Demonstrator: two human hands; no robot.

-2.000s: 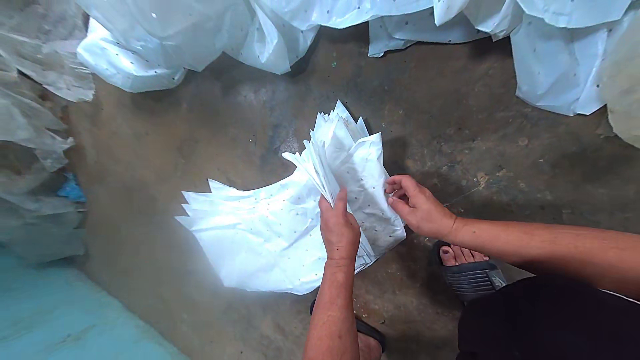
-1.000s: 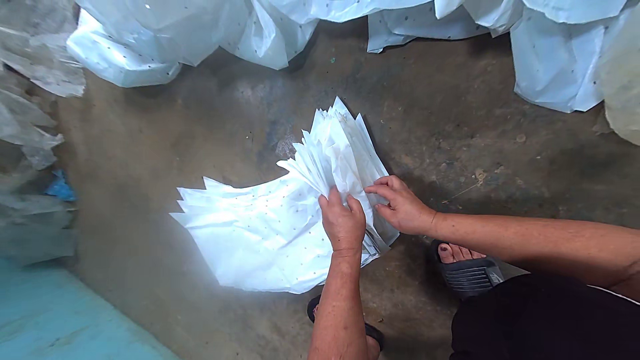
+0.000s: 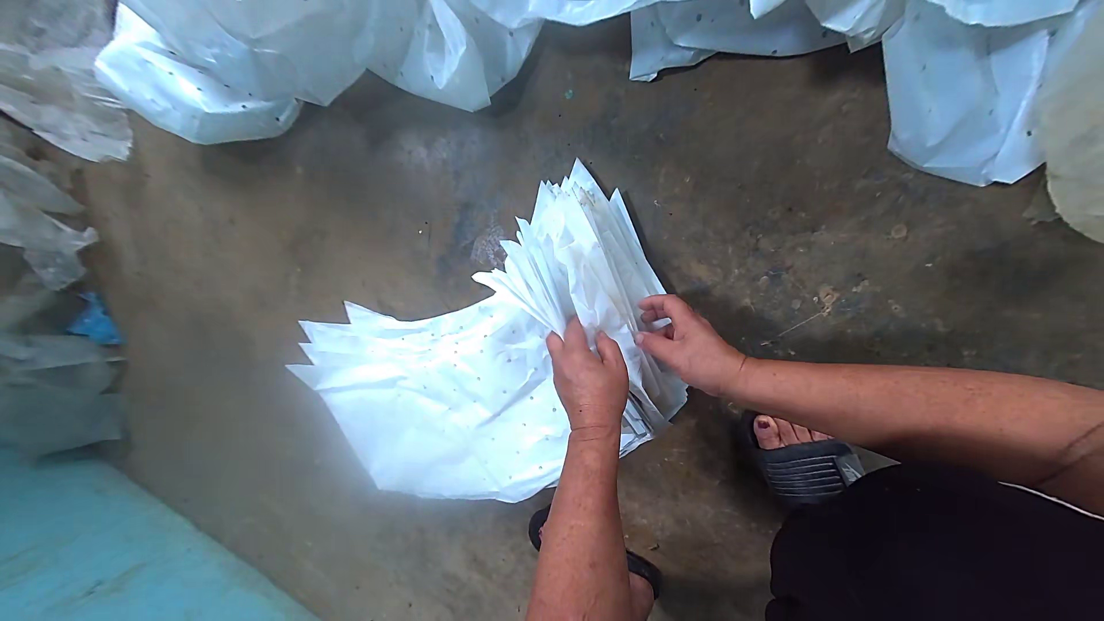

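A fanned stack of thin white plastic sheets (image 3: 448,388) with small dark dots lies over the concrete floor, its pointed corners spread at the left and at the top. My left hand (image 3: 591,375) grips the gathered sheets near the middle of the stack, thumb and fingers pressed on the folds. Just to its right, my right hand (image 3: 690,341) has thumb and forefinger on the edge of the right-hand layers. Whether a sheet is pinched between them cannot be told.
Piles of dotted white plastic sheets (image 3: 957,95) run along the top. Crumpled clear plastic (image 3: 52,379) and a blue scrap (image 3: 95,320) lie at the left. A light blue surface (image 3: 112,543) fills the lower left corner. My sandalled foot (image 3: 798,457) is close below my right forearm.
More of the sheets now stand gathered and fanned at the right of the stack than two seconds ago. Both hands have stayed close together at the gathered part.
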